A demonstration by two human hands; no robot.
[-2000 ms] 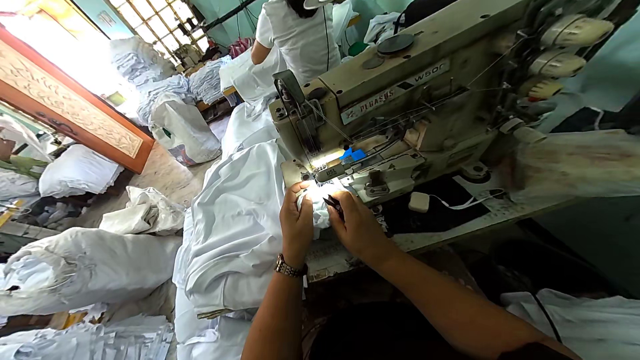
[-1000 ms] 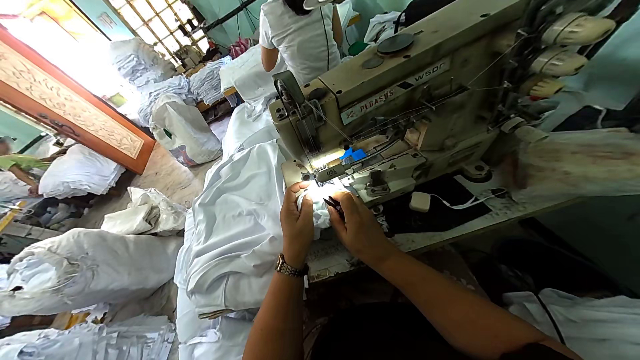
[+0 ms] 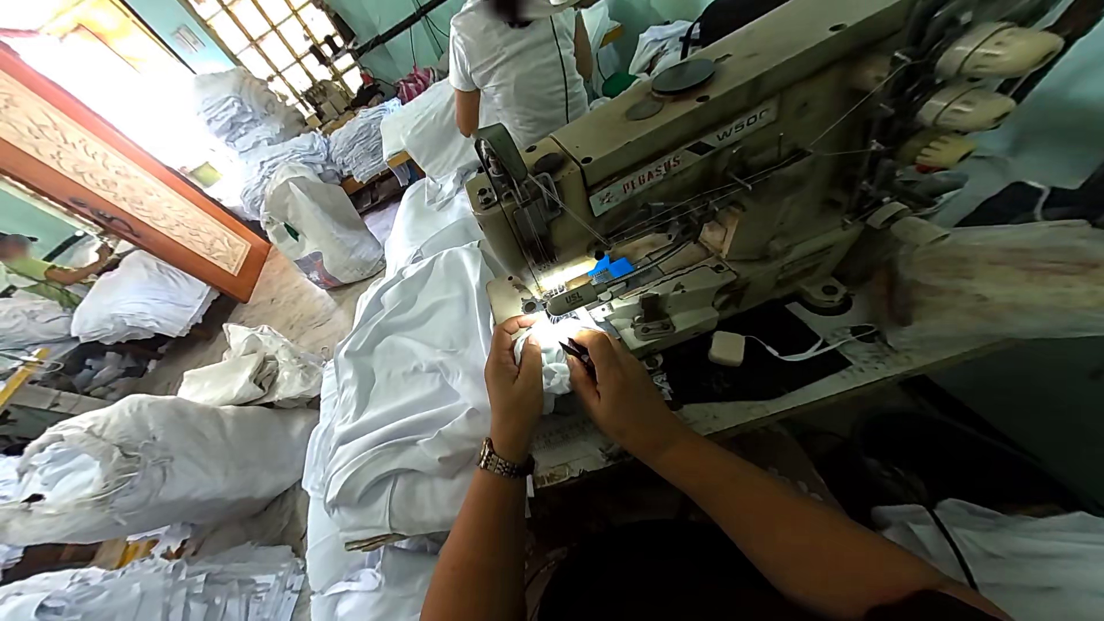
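Observation:
A Pegasus industrial sewing machine (image 3: 673, 164) fills the upper right, its lamp lighting the needle area. Just in front of the presser foot, my left hand (image 3: 515, 371) pinches white fabric (image 3: 556, 366) between thumb and fingers; a metal-banded watch is on that wrist. My right hand (image 3: 617, 388) lies close beside it, with a small dark pointed tool (image 3: 578, 354), perhaps thread snips, in its fingers, which also seem to touch the fabric. A pile of white cloth (image 3: 414, 371) lies to the left of my left hand. The fabric under the foot is partly washed out by glare.
A white box with a cable (image 3: 727, 348) rests on the machine table (image 3: 776, 401) at right. Stuffed white sacks (image 3: 164, 457) stand on the floor at left, near a carved wooden door (image 3: 129, 164). One person in white (image 3: 517, 69) sits beyond the machine; another (image 3: 52, 276) is at far left.
Both my hands stay at nearly the same place by the presser foot. At far left a person in green has come into view since the first frame. The person in white has shifted an arm.

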